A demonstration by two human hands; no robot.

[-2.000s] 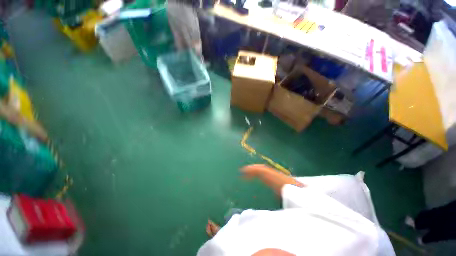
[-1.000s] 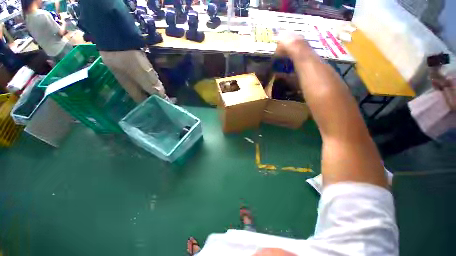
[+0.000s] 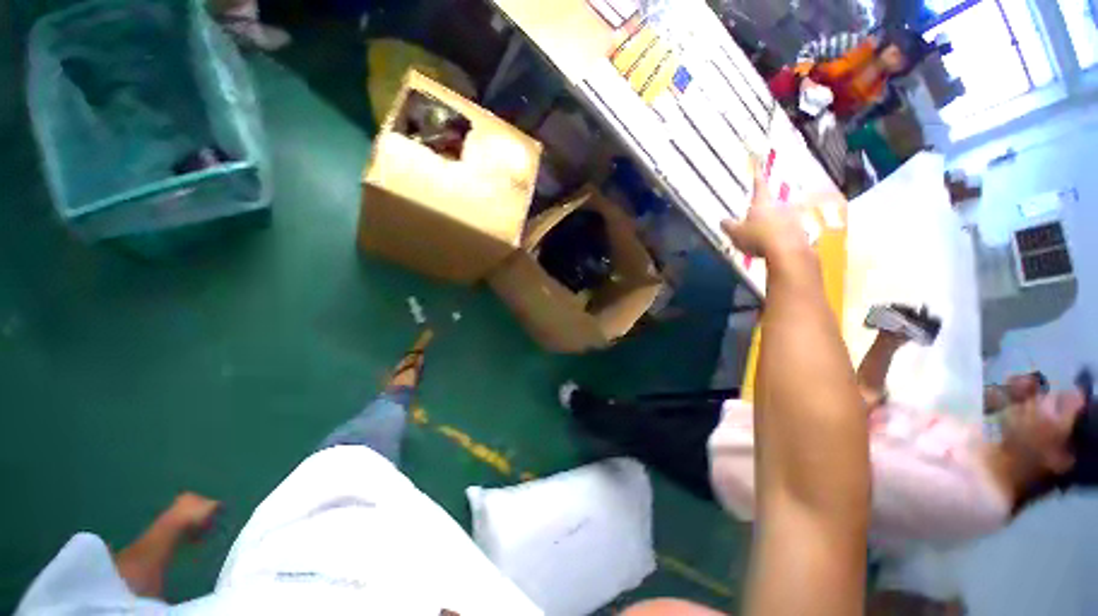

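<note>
My right hand [image 3: 767, 229] is raised at the end of my outstretched arm, in front of the long bench. Its index finger points out, and it holds nothing visible. My left hand [image 3: 193, 515] hangs low at the left, above the floor. It is small and blurred, with its fingers looking curled. A plump white sack [image 3: 572, 535] with faint dark writing lies on the green floor beside my legs, touched by neither hand.
A lined green crate [image 3: 151, 205] stands upper left. Two open cardboard cartons [image 3: 452, 199] stand by the workbench [image 3: 686, 102]. A person in pink [image 3: 927, 469] holding a dark device stands close on my right, by a yellow table [image 3: 833, 259] and a large white sheet or roll [image 3: 921, 277].
The view has turned right and tilted. My right arm, low two seconds ago, stays raised as one second ago. The sack and the person in pink show more fully. My left hand has come into view.
</note>
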